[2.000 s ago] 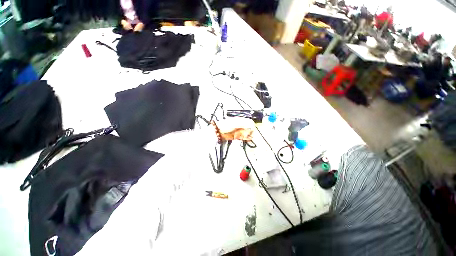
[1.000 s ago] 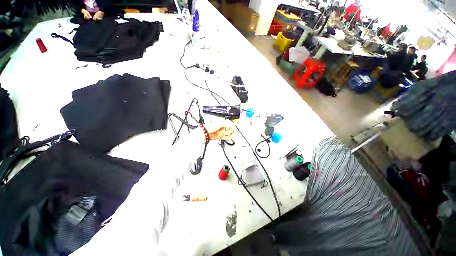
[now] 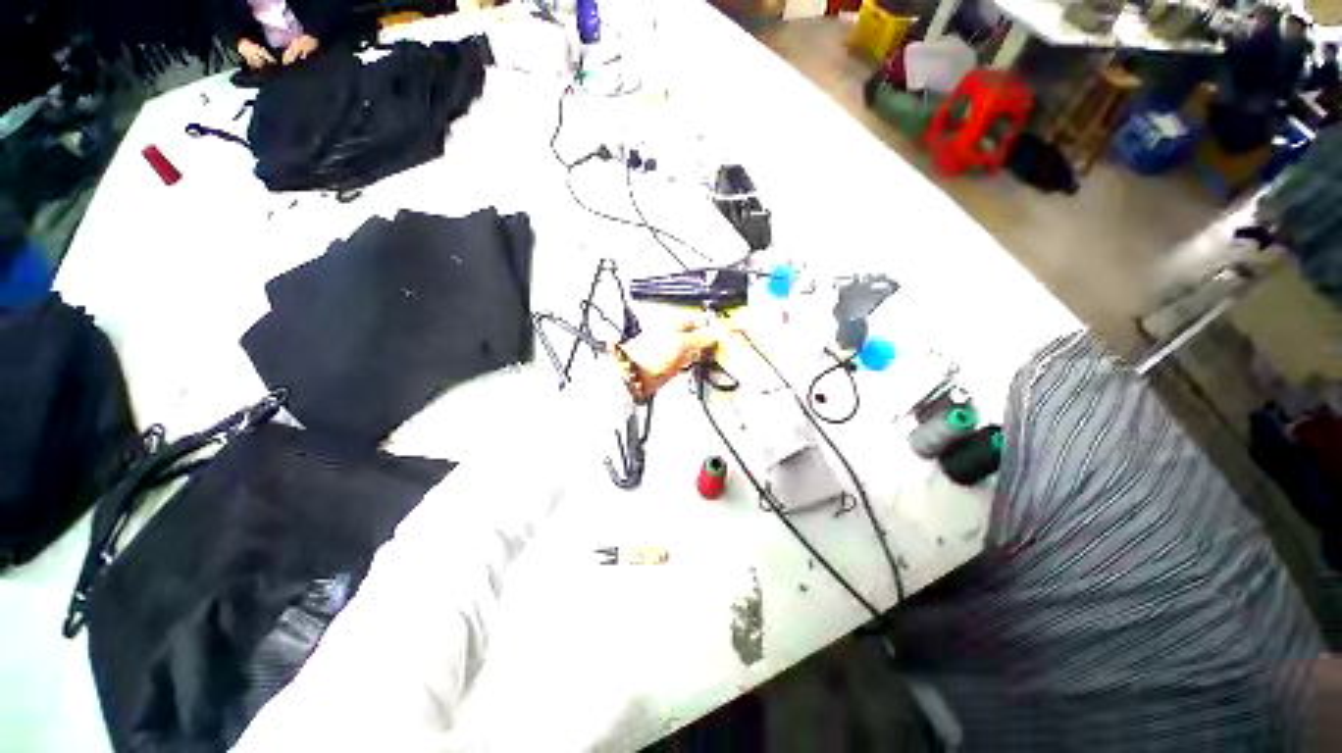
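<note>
My left hand (image 3: 673,361), with beads at the wrist and a pale sleeve, lies over the table's middle beside a black pistol-shaped blower (image 3: 692,287). Its fingertips are small and blurred, and I cannot tell whether they grip anything. Black hangers (image 3: 581,331) lie by the wrist. A black garment (image 3: 250,544) is spread at lower left, partly covered by the sleeve. A flat black garment stack (image 3: 405,316) lies beyond it. Orange-yellow snips (image 3: 636,556) and a red spool (image 3: 712,477) lie nearer. My right hand is not in view.
Cords, a grey pad (image 3: 802,478) and dark thread cones (image 3: 971,455) lie on the white table's (image 3: 530,647) right. Striped cloth (image 3: 1133,544) fills the lower right. Another person's hands (image 3: 280,52) are at the far end by black garments. A red stool (image 3: 979,121) stands on the floor.
The view has swung left, then partly back right. My left hand has stayed near the blower, its fingers now turned more upward. The garments, snips and spool keep their places on the table.
</note>
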